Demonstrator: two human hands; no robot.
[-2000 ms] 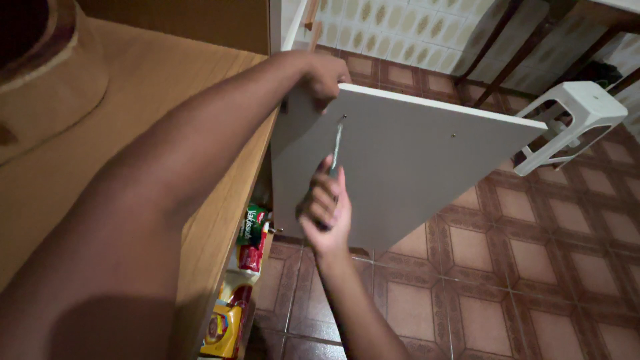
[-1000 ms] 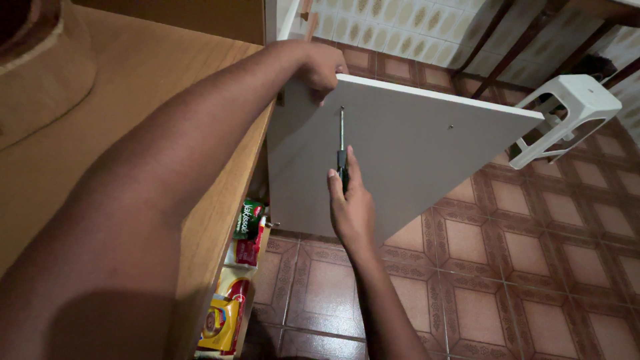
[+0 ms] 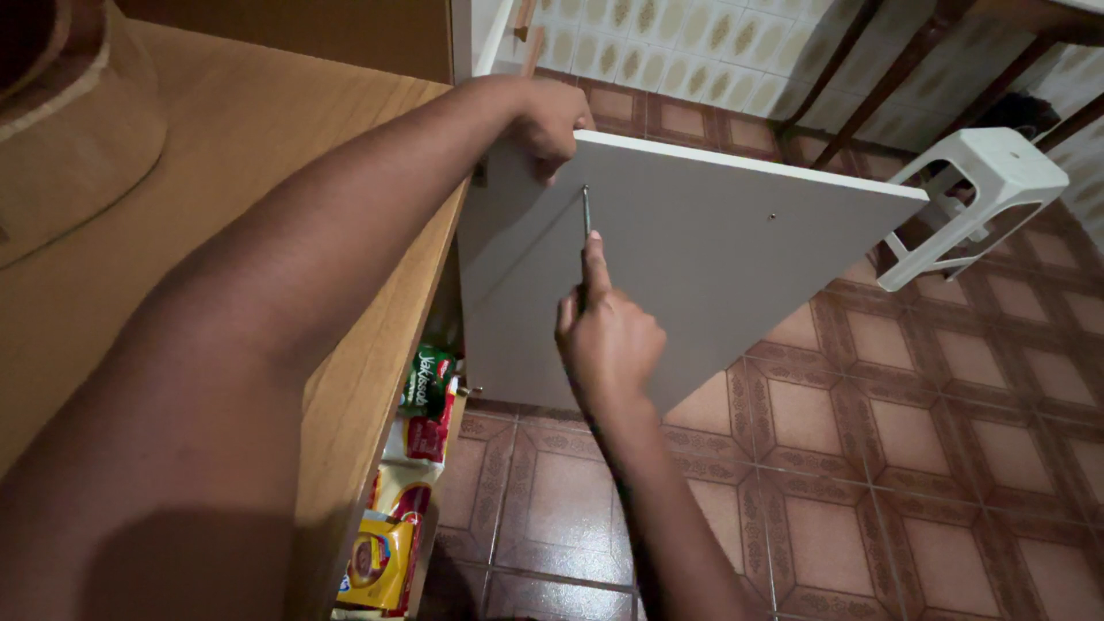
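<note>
My left hand [image 3: 552, 121] grips the top edge of a cabinet door [image 3: 690, 250], a grey panel with a white edge, near its hinge side. A screwdriver [image 3: 587, 211] is in my right hand [image 3: 612, 336], its index finger stretched along the shaft and its handle mostly hidden by the hand. The screwdriver's tip meets a screw [image 3: 586, 187] in the door's grey face, just below my left hand. A second screw [image 3: 772, 216] sits farther right in the same face.
A wooden countertop [image 3: 345, 112] runs along the left with a round container [image 3: 78, 129] on it. Food packets [image 3: 379, 556] lie in the cabinet below. Behind the door stand a white plastic stool [image 3: 983, 190] and a table's wooden legs [image 3: 897, 78] on the tiled floor [image 3: 906, 414].
My right hand has changed its hold on the screwdriver, from curled fingers to an index finger along the shaft. My left hand stays on the door's edge.
</note>
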